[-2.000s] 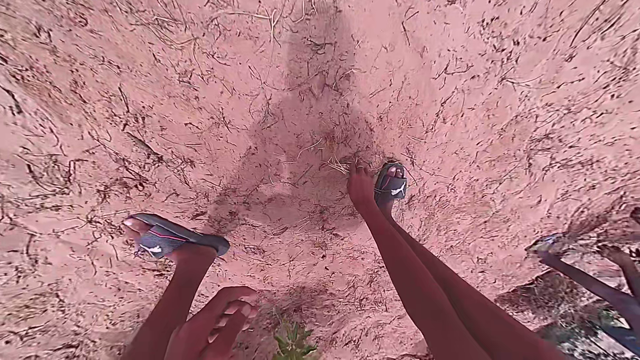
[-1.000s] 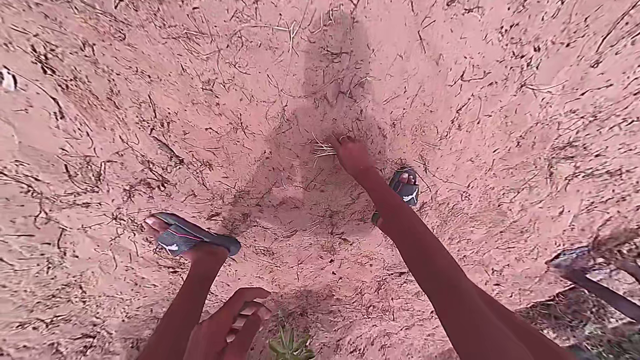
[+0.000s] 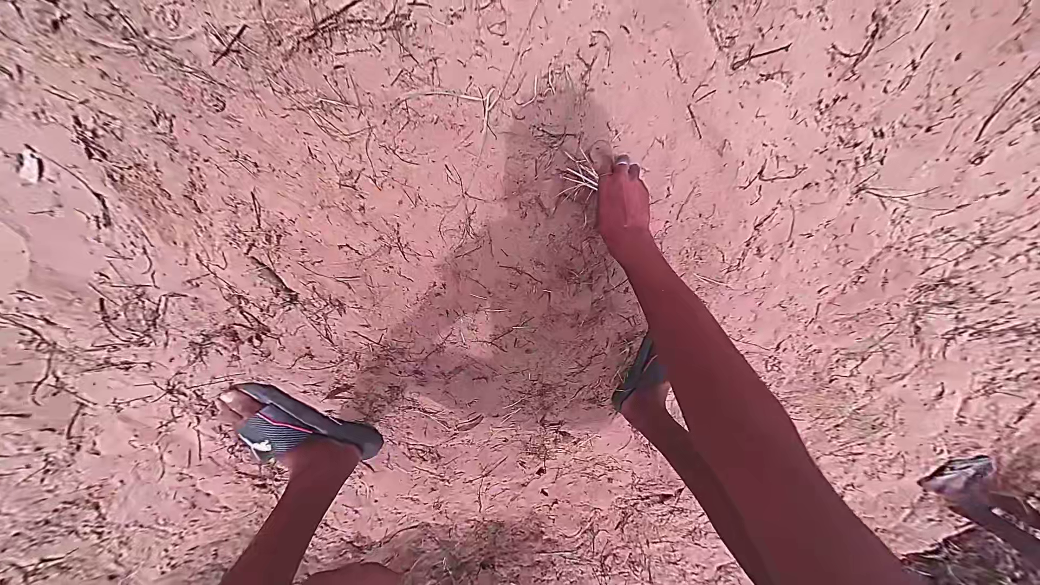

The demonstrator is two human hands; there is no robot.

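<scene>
My right hand (image 3: 624, 195) reaches far forward, low over the sandy ground, its fingers closed around a small bunch of pale dry stalks (image 3: 580, 174) that fans out to its left. Something light shows on one finger; whether it is a ring or a nail I cannot tell. Of my left arm only a rounded bit of skin may show at the bottom edge; the left hand itself is out of view. My slide sandals are on my feet, the left one (image 3: 284, 422) at lower left, the right one (image 3: 638, 375) partly behind my right forearm.
Reddish sand (image 3: 455, 284) with scattered dry twigs and roots spreads all around. My shadow falls over the middle. Another person's foot in a sandal (image 3: 959, 475) is at the lower right edge. A small whitish object (image 3: 31, 165) lies at far left.
My right hand has moved forward, away from my right foot, with the dry stalks. My left hand, seen earlier at the bottom, has gone out of view, as has the green plant beside it.
</scene>
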